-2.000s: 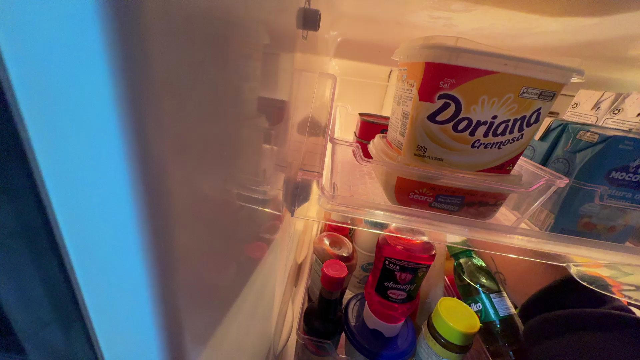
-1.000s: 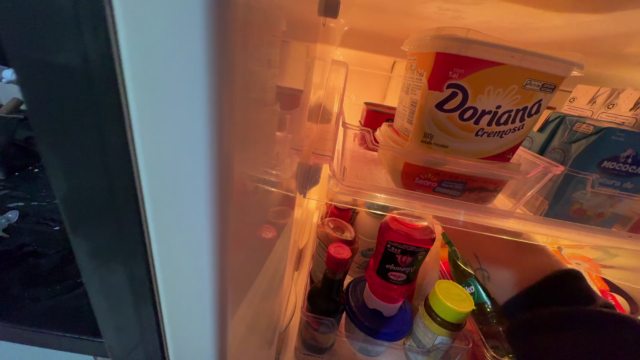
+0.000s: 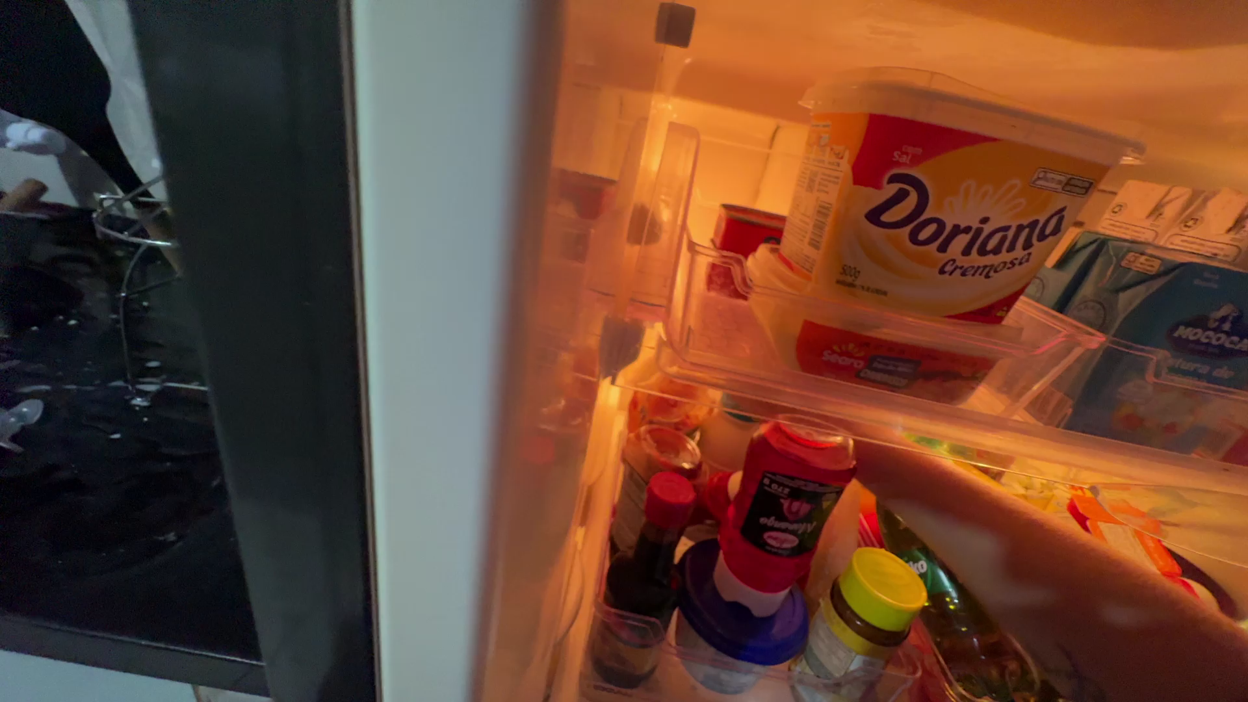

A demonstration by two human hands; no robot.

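A bare forearm [image 3: 1053,556] reaches in from the lower right, below the clear door shelf, and passes behind the upside-down red squeeze bottle [image 3: 792,507]. Its hand is hidden, so I cannot tell what it touches or holds. Neither my left hand nor my right hand can be made out. Near the arm stand a yellow-lidded jar [image 3: 873,604], a dark bottle with a red cap [image 3: 643,585] and a blue-lidded container [image 3: 741,619]. A green bottle [image 3: 960,614] leans beside them. A Doriana margarine tub [image 3: 946,210] sits on a Seara tub [image 3: 887,356] above.
The white refrigerator edge [image 3: 439,351] runs vertically left of the food. Blue Mococa cartons [image 3: 1160,322] stand at the right, beside a clear plastic bin [image 3: 712,336]. Farther left is a dark surface [image 3: 107,507] with a wire rack [image 3: 127,234] on it.
The bare forearm now stretches across behind the bottles. The dark shape at the lower right in the earlier frames no longer shows there. The view has shifted left.
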